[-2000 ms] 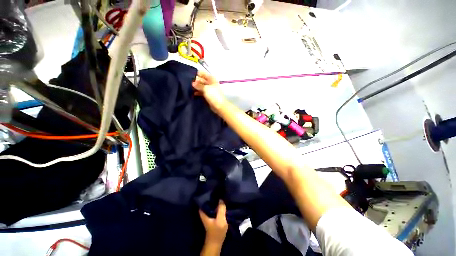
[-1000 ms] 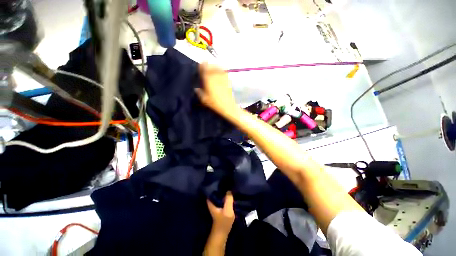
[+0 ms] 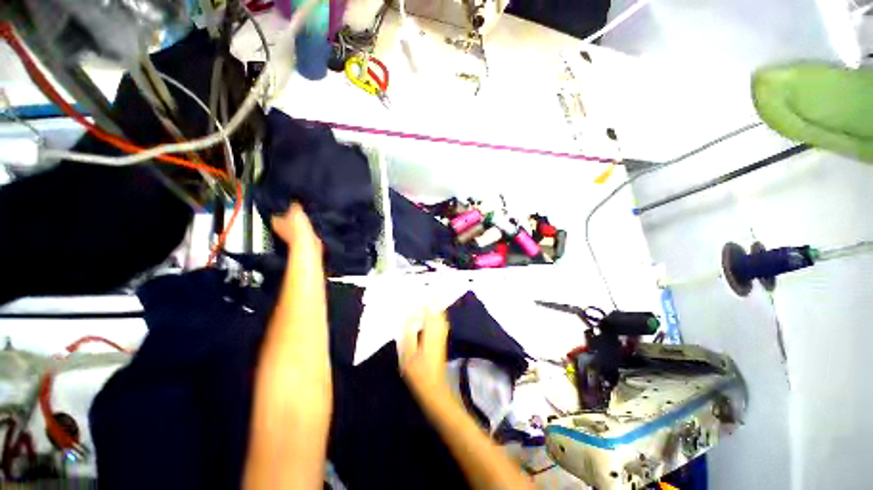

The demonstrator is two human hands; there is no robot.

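Navy cloth point(image 3: 321, 182) lies bunched in a tray area at the upper left. More dark cloth point(image 3: 182, 373) spreads across the front and my lap, with a grey-white part point(image 3: 488, 388) at its right. My left hand point(image 3: 299, 234) is on the lower edge of the bunched navy cloth; its fingertips are unclear, so a grip cannot be told. My right hand point(image 3: 424, 346) is blurred, over a white area point(image 3: 383, 306) beside the dark cloth; whether it holds anything cannot be told.
Thread spools point(image 3: 498, 234) lie heaped behind. Black-bladed scissors point(image 3: 574, 311) and a sewing machine head point(image 3: 651, 412) are at right. Yellow-red scissors point(image 3: 367, 77) lie at the far side. Cables point(image 3: 191, 148) hang at upper left. A green object point(image 3: 814, 105) is at upper right.
My right hand has left the far navy cloth and come back towards me. My left hand has moved forward and left onto the bunched cloth. A white area now shows between the cloths.
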